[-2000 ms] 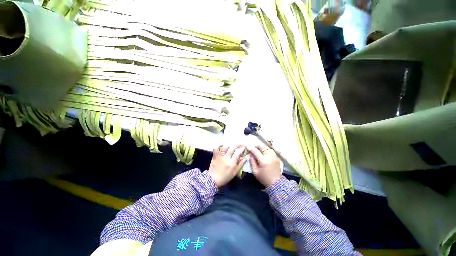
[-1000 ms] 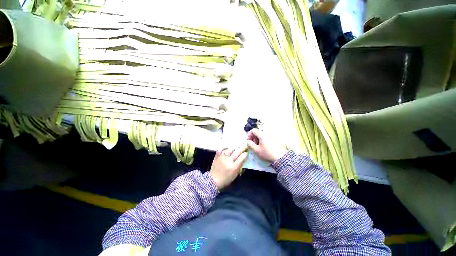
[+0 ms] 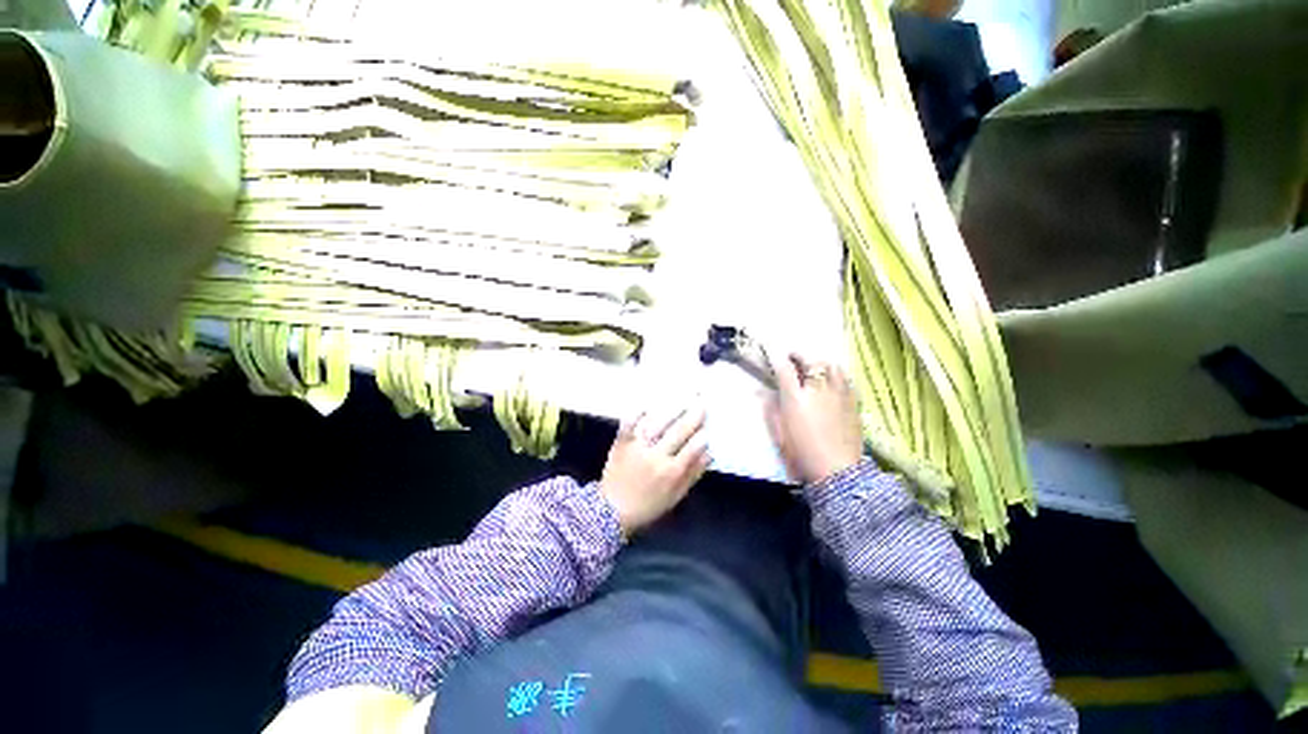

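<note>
My left hand point(image 3: 656, 462) rests at the front edge of the white work board point(image 3: 739, 258), fingers together over a pale strip end; whether it pinches it is too blurred to tell. My right hand point(image 3: 815, 416) is to its right on the board, at the light handle of a small tool, perhaps a hammer, with a dark head point(image 3: 720, 344). The head lies on the board up and left of the right hand. The fingers touch or grip the handle; the grip is partly hidden.
A row of yellow-tan straps point(image 3: 430, 215) lies at left, ends hanging over the edge. A loose strap bundle point(image 3: 918, 287) lies at right. Olive-tan bag bodies stand at right point(image 3: 1148, 366) and left point(image 3: 136, 187). A dark heap point(image 3: 940, 86) is behind the bundle.
My right hand has left the spot beside my left hand and moved right and up to the tool handle. The left hand has stayed nearly in place.
</note>
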